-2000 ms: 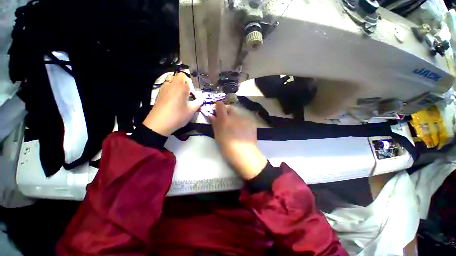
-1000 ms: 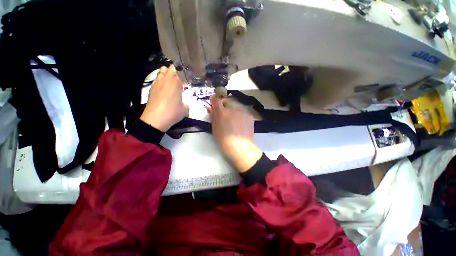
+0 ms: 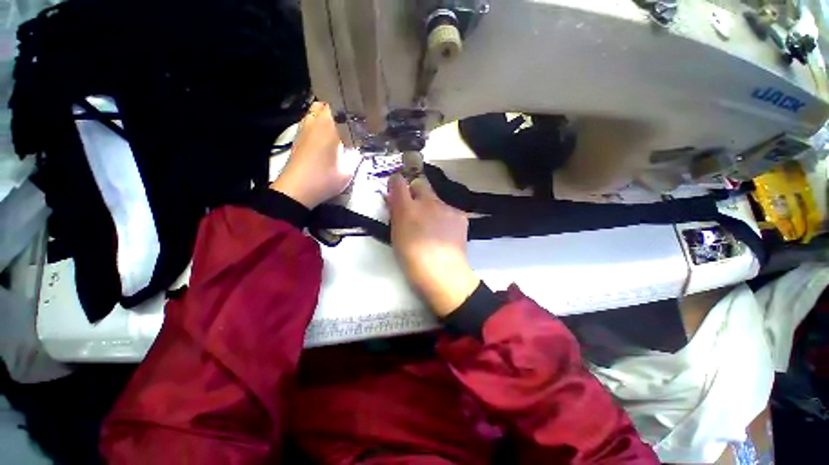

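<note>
The cream sewing machine head (image 3: 582, 82) with blue JACK lettering stands over the white bed. Its presser foot area (image 3: 382, 163) is brightly lit. My left hand (image 3: 318, 162) is just left of the foot, fingers bent toward the machine; what its fingertips hold is hidden. My right hand (image 3: 427, 225) is just in front of the foot, fingertips together by a small round knob; whether they pinch something is unclear. A long black fabric strip (image 3: 582, 218) runs along the bed from the right and passes by my right hand.
A big black fabric pile (image 3: 182, 109) with a long white piece (image 3: 123, 182) lies at left. Black pieces (image 3: 523, 150) lie under the arm. A parts tray (image 3: 709, 243), a yellow packet (image 3: 784, 204) and hanging white fabric (image 3: 700, 372) are at right.
The camera view has shifted slightly. My left hand has moved from close beside the foot to a little farther left. My right hand stays in front of the foot.
</note>
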